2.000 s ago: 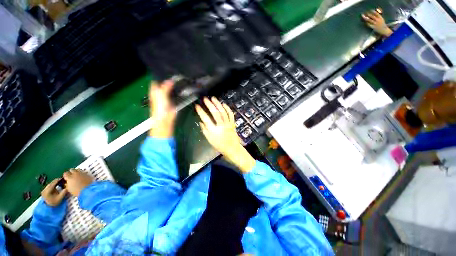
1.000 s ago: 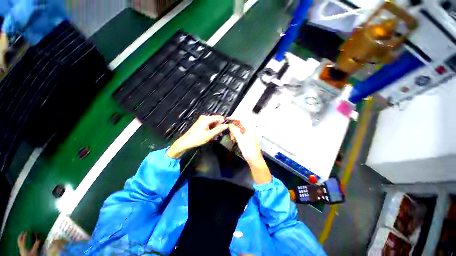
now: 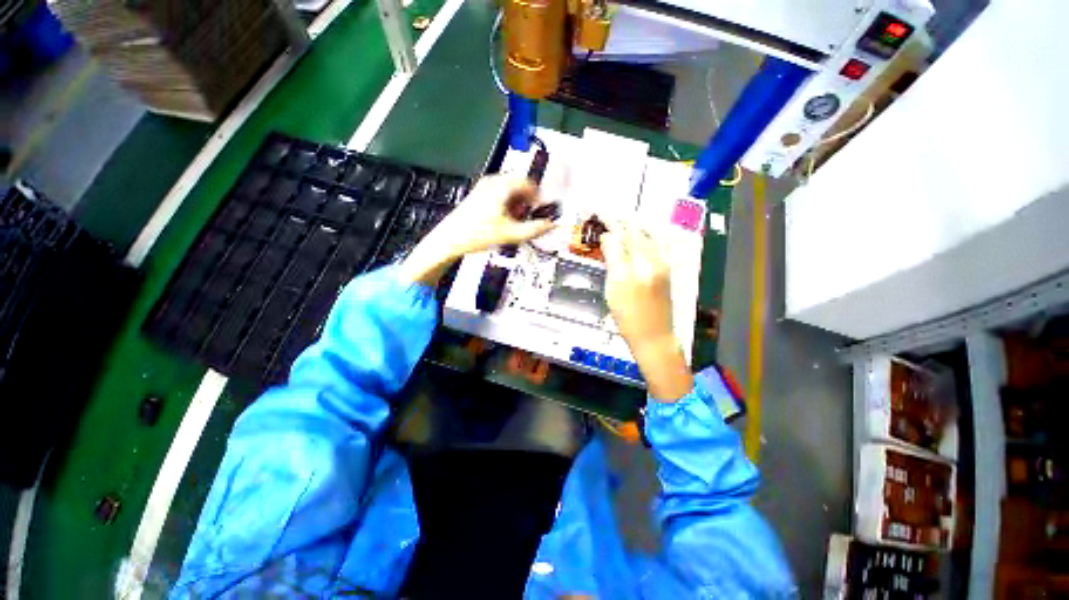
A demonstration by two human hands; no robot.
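My left hand (image 3: 490, 217) is over the left part of the white machine base (image 3: 533, 333), with a small black module (image 3: 544, 212) at its fingertips. My right hand (image 3: 637, 281) is over the base, its fingertips beside the orange-brown locating block (image 3: 590, 238), which has a dark centre. Whether the right fingers hold anything cannot be told. The grey metal nest (image 3: 578, 288) lies in front of the block, between the hands. A black clamp-like item (image 3: 492, 287) lies on the base's left side.
The black blister tray (image 3: 293, 240) lies left of the machine. The gold press head (image 3: 533, 47) hangs beyond the base, beside a blue column (image 3: 750, 123). A pink pad (image 3: 688, 213) is at the base's right. Loose modules (image 3: 150, 408) lie on the green belt (image 3: 88, 440). Shelved boxes (image 3: 920, 404) stand right.
The view has turned right toward the machine. My hands have moved from together near the tray to apart over the base. The orange-brown block now shows between them.
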